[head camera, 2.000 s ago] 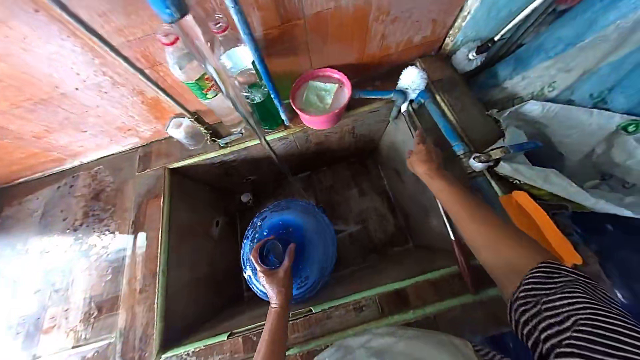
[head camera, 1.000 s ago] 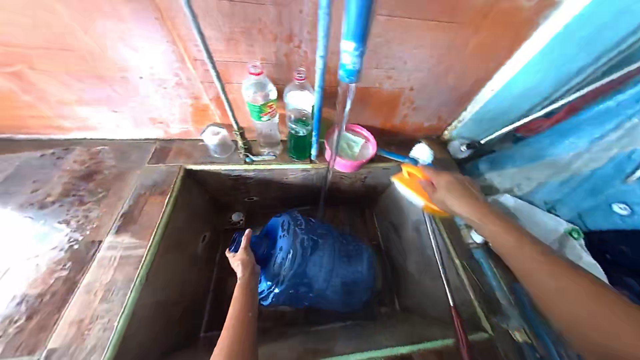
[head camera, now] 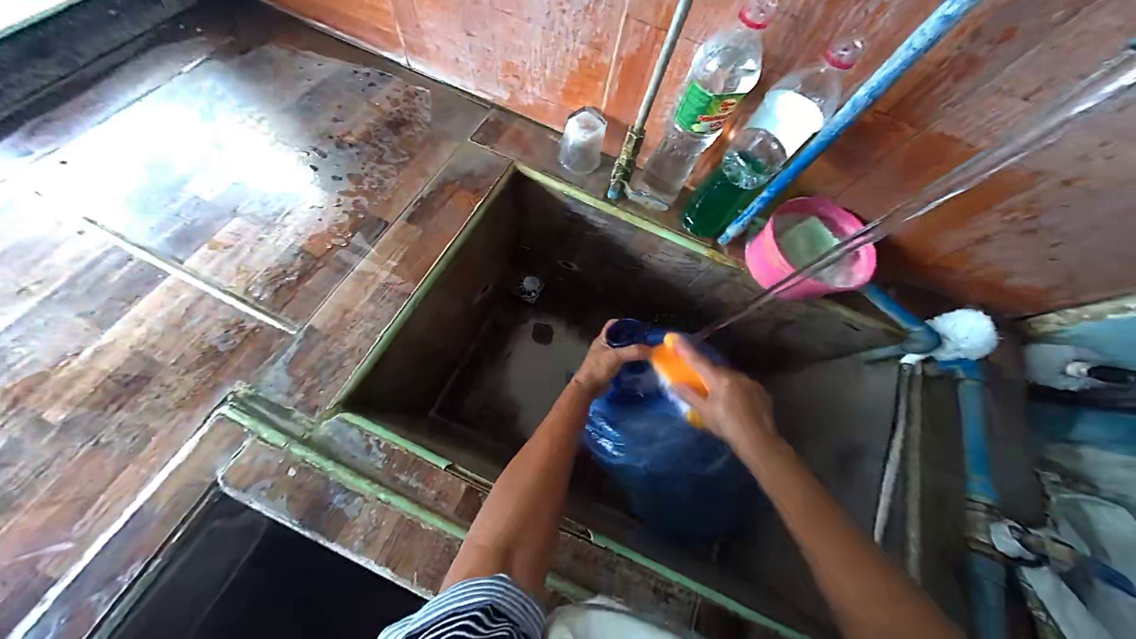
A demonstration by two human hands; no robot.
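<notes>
A large blue plastic water jug (head camera: 666, 461) leans inside the tiled sink basin (head camera: 524, 373), its round mouth toward the upper left. My left hand (head camera: 603, 362) grips the jug's neck beside the mouth. In my right hand (head camera: 729, 399) is an orange scrub brush (head camera: 679, 368) with white bristles, which lies against the jug's neck and shoulder. A stream of water (head camera: 825, 253) runs down from the upper right and meets the jug near the brush; its outlet is out of view.
Along the back ledge stand a clear cup (head camera: 582, 140), a bottle with a green label (head camera: 701, 106), a bottle of green liquid (head camera: 732, 182) and a pink tub (head camera: 812, 248) holding a sponge. A white-bristled brush head (head camera: 963, 335) rests by blue pipes (head camera: 976, 435) at right.
The orange brush in my right hand has come from the basin's right edge onto the jug. The jug, lying on its side one second ago, is now more upright. The view has swung left.
</notes>
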